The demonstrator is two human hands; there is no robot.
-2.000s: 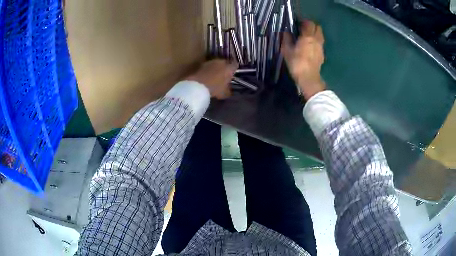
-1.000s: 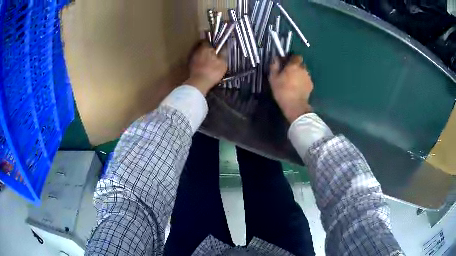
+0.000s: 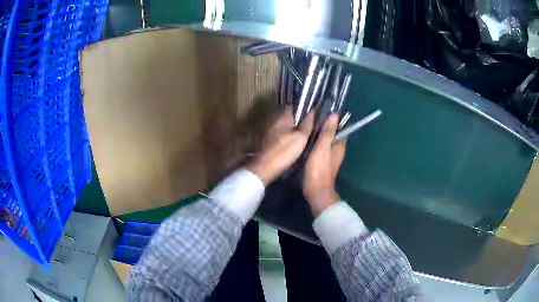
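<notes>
Silvery metal tubes (image 3: 305, 94) lie in a bunch on the dark green tray (image 3: 414, 141), pointing roughly away from me. My left hand (image 3: 282, 146) and my right hand (image 3: 324, 162) are close together at the near ends of the bunch. Their fingers curl around tubes from both sides. One tube (image 3: 359, 125) sticks out slantwise to the right, beside my right hand. A few tubes (image 3: 266, 49) lie crosswise at the tray's far edge. The near part of the bunch is hidden by my hands and in shadow.
A brown cardboard sheet (image 3: 145, 118) lies at the tray's left. A blue mesh crate (image 3: 44, 118) stands at far left. The tray's metal rim (image 3: 414, 68) curves across the back, with a shiny black bag (image 3: 455, 53) beyond it. A grey box (image 3: 74, 248) is at lower left.
My hands have come together around the tubes from either side. The view has shifted, so the tray's far rim now shows. The tubes are bunched closer than before.
</notes>
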